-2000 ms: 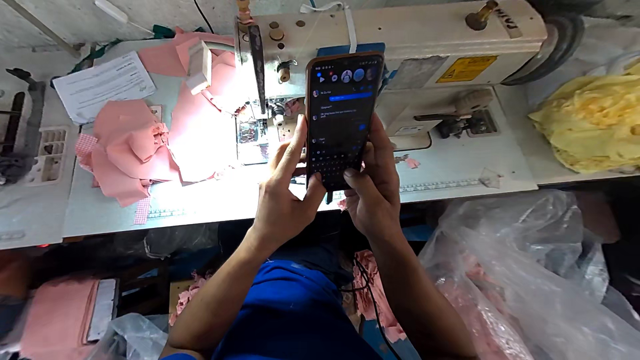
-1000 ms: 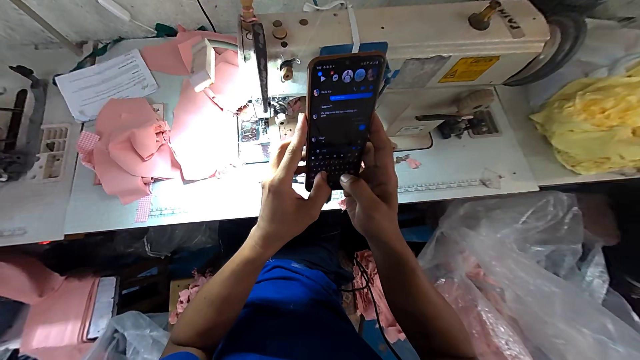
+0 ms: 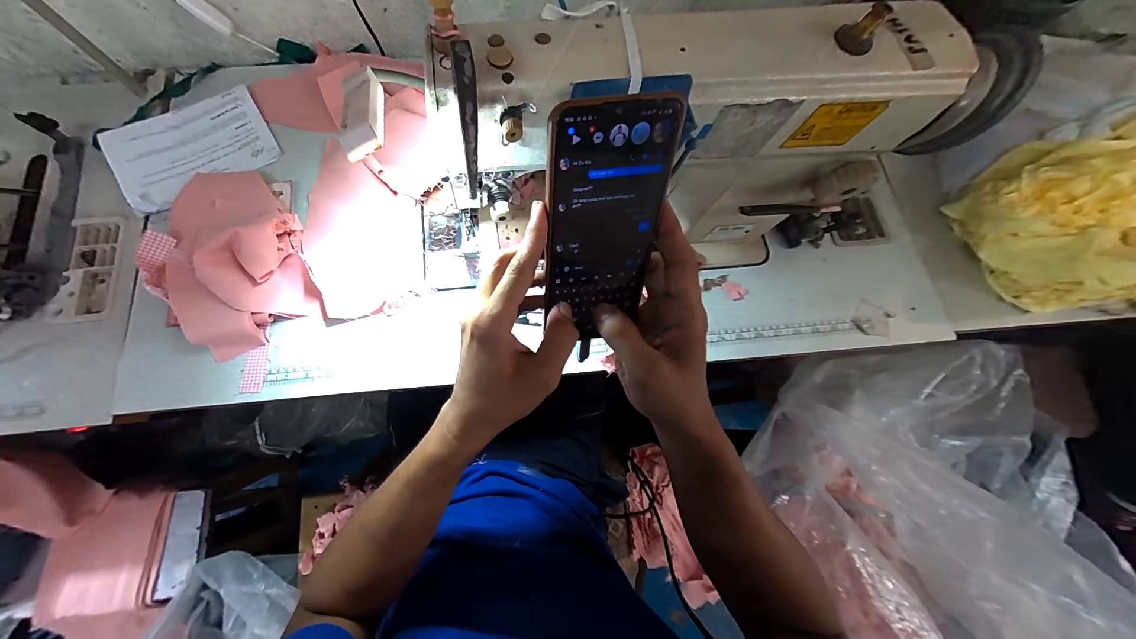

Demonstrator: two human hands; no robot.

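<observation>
A smartphone (image 3: 608, 204) in a brown-edged case stands upright between my hands, its lit screen showing a chat and a keyboard. My left hand (image 3: 515, 337) holds its left edge, with the thumb low on the screen. Around the right edge curls my right hand (image 3: 661, 333), its thumb over the keyboard. Behind the phone is an industrial sewing machine (image 3: 754, 62), partly hidden by it. Pink fabric pieces (image 3: 235, 257) lie heaped on the sewing table to the left, beside the brightly lit needle area.
A printed paper sheet (image 3: 191, 146) lies at the back left. Yellow fabric (image 3: 1056, 222) is bundled at the right. Below the table edge are a clear plastic bag (image 3: 932, 470) holding pink cloth, more pink fabric (image 3: 102, 550) and a black cable (image 3: 661, 532).
</observation>
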